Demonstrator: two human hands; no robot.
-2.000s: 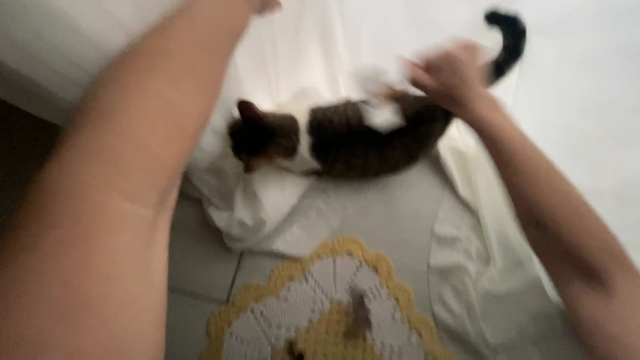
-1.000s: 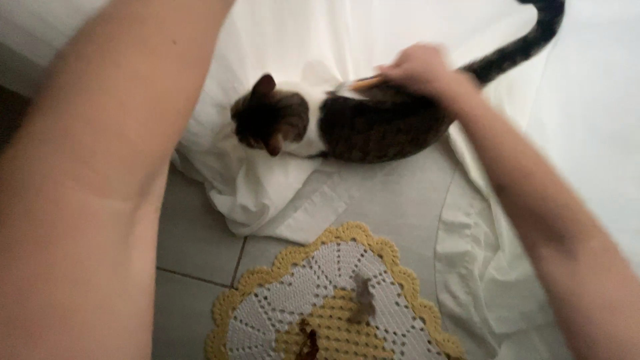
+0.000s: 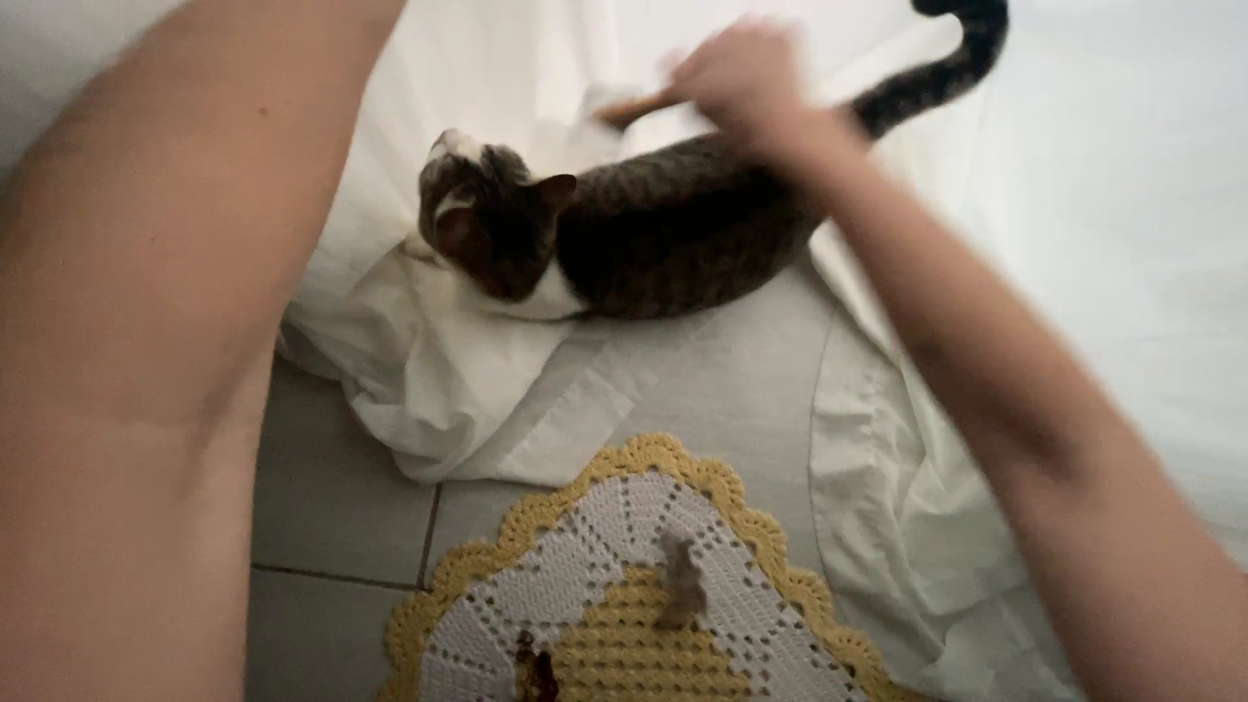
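My right hand [image 3: 746,83], blurred, is closed on the wooden handle of a brush [image 3: 636,109] whose head is too blurred to make out. It is over the rear of the back of a brown tabby and white cat [image 3: 673,229]. The cat lies on its belly on white cloth, head to the left and turned up, dark tail raised at the upper right. My left arm [image 3: 195,244] reaches up along the left side, and its hand is outside the view.
White curtain-like fabric [image 3: 887,468] hangs and bunches on the grey tiled floor [image 3: 331,507]. Nearer lies a yellow and white crocheted rug [image 3: 546,575]. On it are a greyish clump [image 3: 682,580], perhaps fur, and a small dark brown object [image 3: 534,668].
The cat has lifted and turned its head, which faced down a second ago. Its tail tip now curls. My right hand has drawn the brush off the cat's back.
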